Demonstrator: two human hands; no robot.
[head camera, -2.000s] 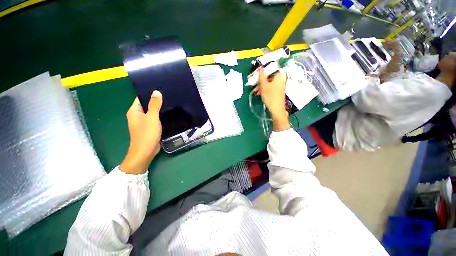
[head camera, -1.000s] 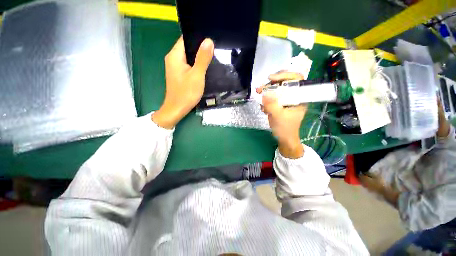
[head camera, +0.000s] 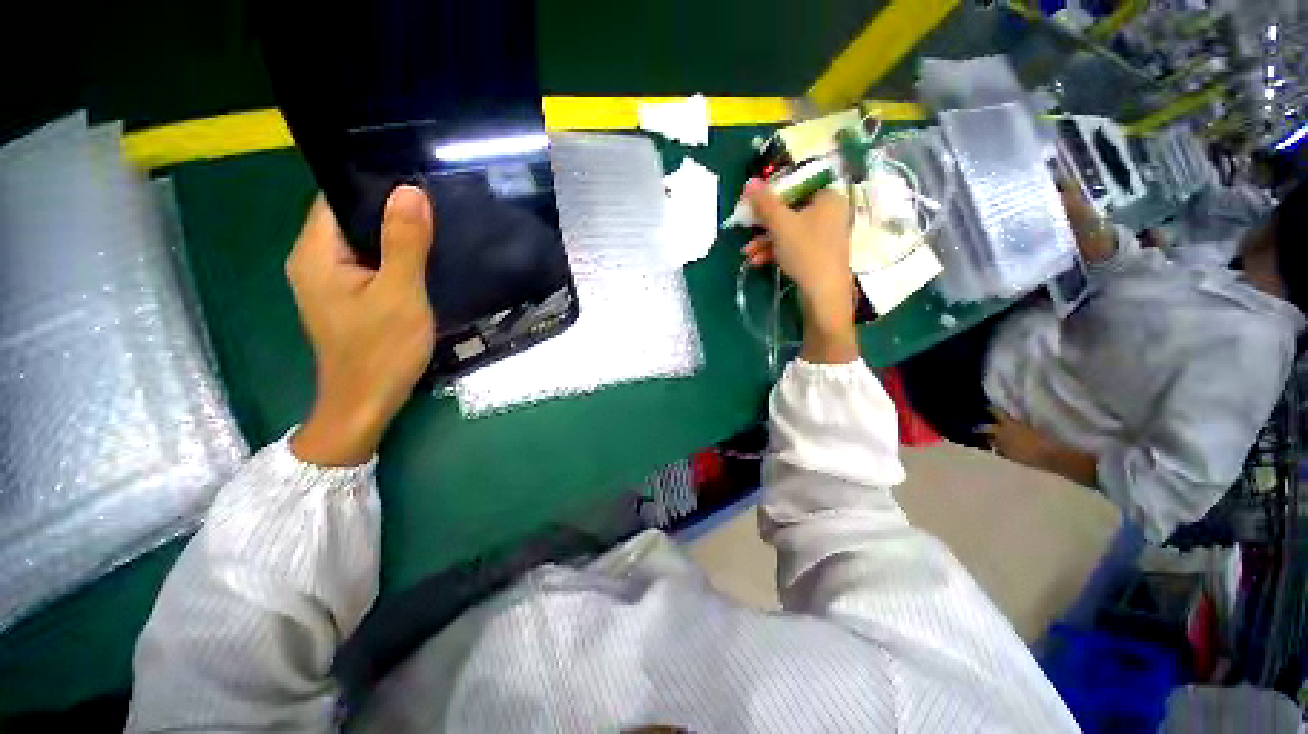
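Note:
My left hand (head camera: 366, 316) holds a black glossy screen assembly (head camera: 481, 237) by its left side, thumb on top. Its near narrow end shows small electronic parts, and its far end runs out at the top of the picture. A bubble sheet (head camera: 631, 323) lies under and to the right of it. My right hand (head camera: 811, 244) is around the dispensing syringe (head camera: 811, 182) at the controller; the pale tip points left and the green end lies to the right. The fingers partly hide the barrel.
Stacked bubble sheets (head camera: 101, 373) lie at the left. A cream card (head camera: 897, 280), looped tubing and a second stack of translucent sheets (head camera: 1004, 201) are at the right. White wipes (head camera: 692, 208) lie near the yellow line. A coworker in a pale smock (head camera: 1162, 359) sits at the right.
My right hand has moved the syringe from beside the screen's end back to the controller. My left hand still holds the screen assembly. The view has turned.

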